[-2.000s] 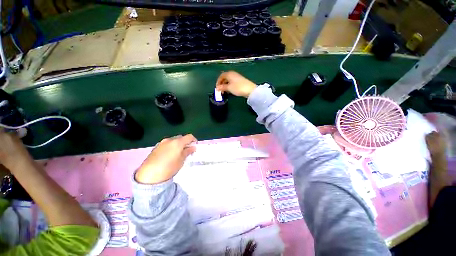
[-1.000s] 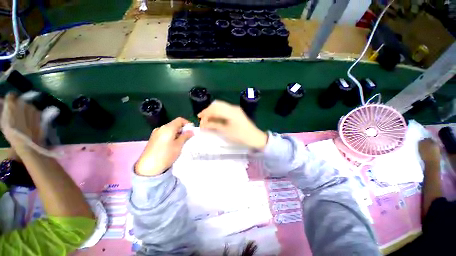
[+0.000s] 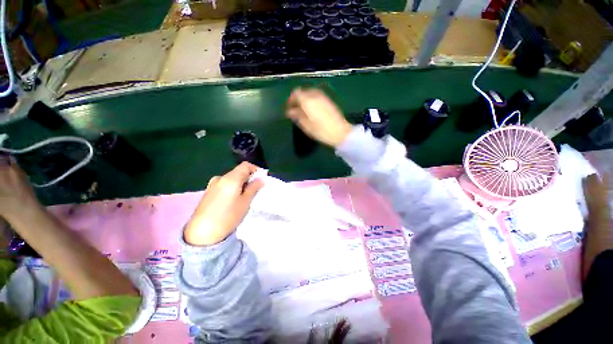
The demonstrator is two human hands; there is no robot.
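My left hand (image 3: 222, 203) is closed on the edge of a white label sheet (image 3: 289, 208) above the paper pile. My right hand (image 3: 316, 115) reaches over the green belt, its fingers over the top of a black cylindrical unit (image 3: 304, 142) and hiding that top. The hand is blurred; I cannot see whether a label is at its fingertips. To its right, black units with a white label (image 3: 374, 115) on top stand on the belt. To its left, a black unit (image 3: 247, 146) has a dark top with no white patch.
A pink fan (image 3: 511, 163) stands right of the paper, its white cable crossing the belt. Stacked black units (image 3: 306, 40) sit on the far bench. A neighbour's bare arm (image 3: 60, 235) is at left; another person's arm (image 3: 596, 215) is at right. The green belt (image 3: 181, 161) runs across.
My right hand has moved from beside my left hand out over the belt. The units on the belt have shifted right. The left neighbour's hand has moved lower and toward the left edge.
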